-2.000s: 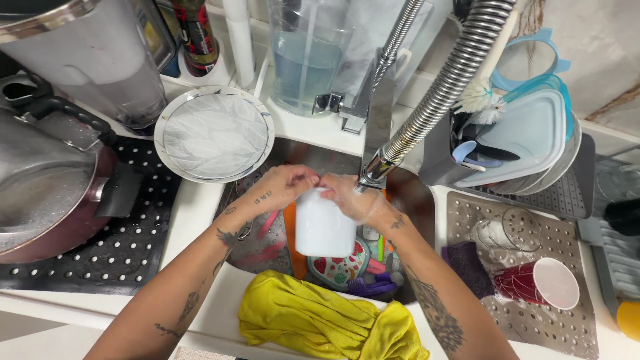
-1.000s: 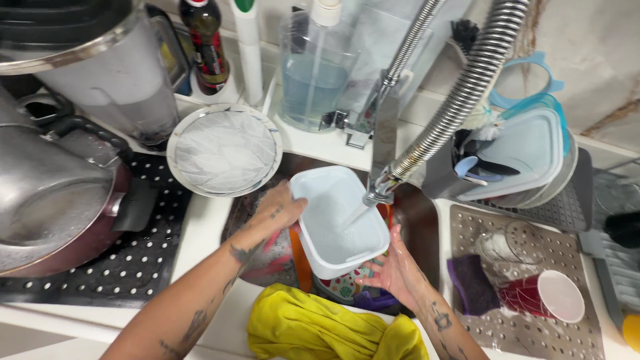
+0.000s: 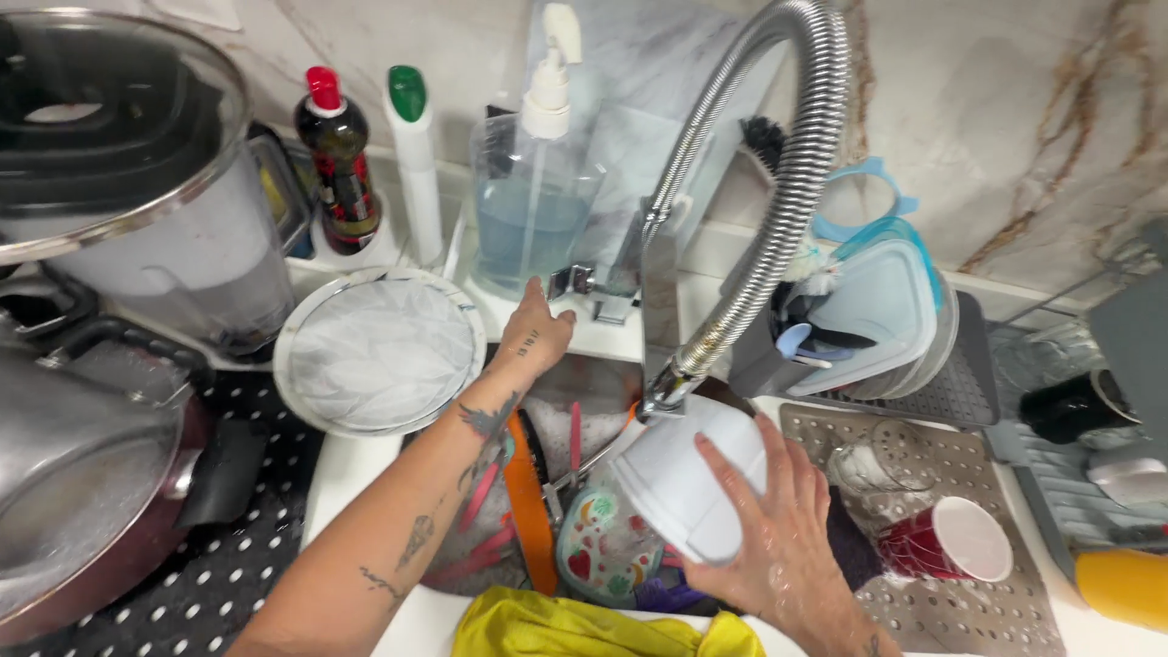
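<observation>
My right hand (image 3: 780, 525) grips a white plastic container (image 3: 698, 479), tilted over the sink below the spray head of the coiled metal faucet (image 3: 671, 388). My left hand (image 3: 537, 328) holds nothing and reaches toward the faucet's lever (image 3: 572, 281), its fingers just left of it; contact cannot be told. Under my hands, the soapy sink holds an orange-handled utensil (image 3: 529, 502), pink-handled cutlery (image 3: 482, 497), a fruit-patterned item (image 3: 602, 547) and a purple item (image 3: 671, 595). Behind the lever stands a clear pump bottle (image 3: 529, 219) with blue liquid.
Stacked plates (image 3: 379, 351), a large pot (image 3: 91, 493) and a blender jug (image 3: 155, 246) stand left. A yellow cloth (image 3: 584, 630) hangs at the front edge. On the right are a red cup (image 3: 944, 540), a glass (image 3: 881, 461), a dark sponge (image 3: 849, 538) and a rack of containers (image 3: 876, 310).
My left hand has let go of the white container and moved toward the faucet lever. My right hand, apart from the container one second ago, now grips it, and the container has tipped over.
</observation>
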